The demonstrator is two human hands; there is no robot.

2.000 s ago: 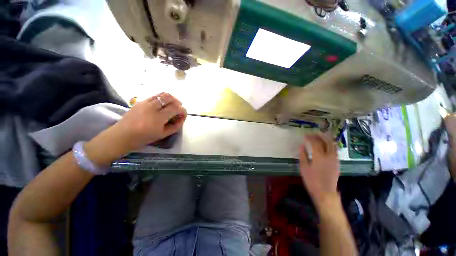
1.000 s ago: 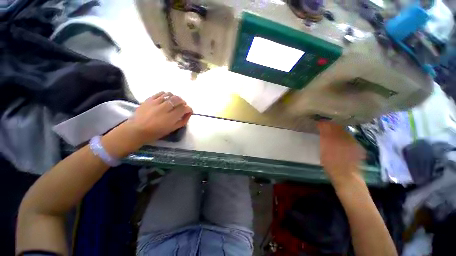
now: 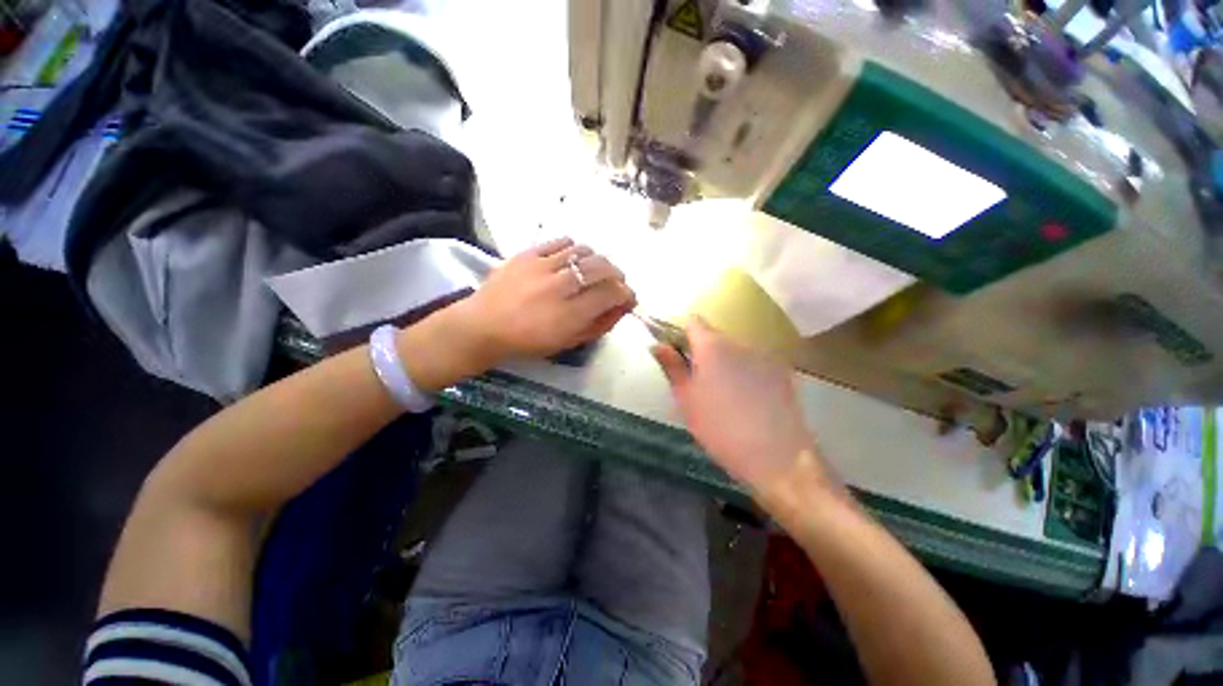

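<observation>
A garment with dark grey (image 3: 309, 161) and light grey (image 3: 188, 288) parts lies heaped at the left of the sewing table. A white fabric piece (image 3: 382, 286) runs from it to under my left hand (image 3: 553, 302). My left hand is closed on the edge of the work, with a small dark part showing below the fingers. My right hand (image 3: 738, 402) is beside it, fingertips pinched on a small thin tool, perhaps snips, whose tip points at my left fingertips. The tool is mostly hidden by my fingers. The lit presser foot area (image 3: 660, 181) is just beyond my hands.
The sewing machine head (image 3: 993, 335) with its green control panel (image 3: 805, 168) stands at the upper right. A loose white sheet (image 3: 825, 275) is tucked beside it. Small tools (image 3: 1030, 456) lie at the right, near printed plastic bags (image 3: 1164, 503). The table has a green edge (image 3: 644, 449).
My right hand has moved left from the tool area under the machine head to my left hand, now with a thin tool. My left hand keeps its hold. The camera view has shifted and tilted.
</observation>
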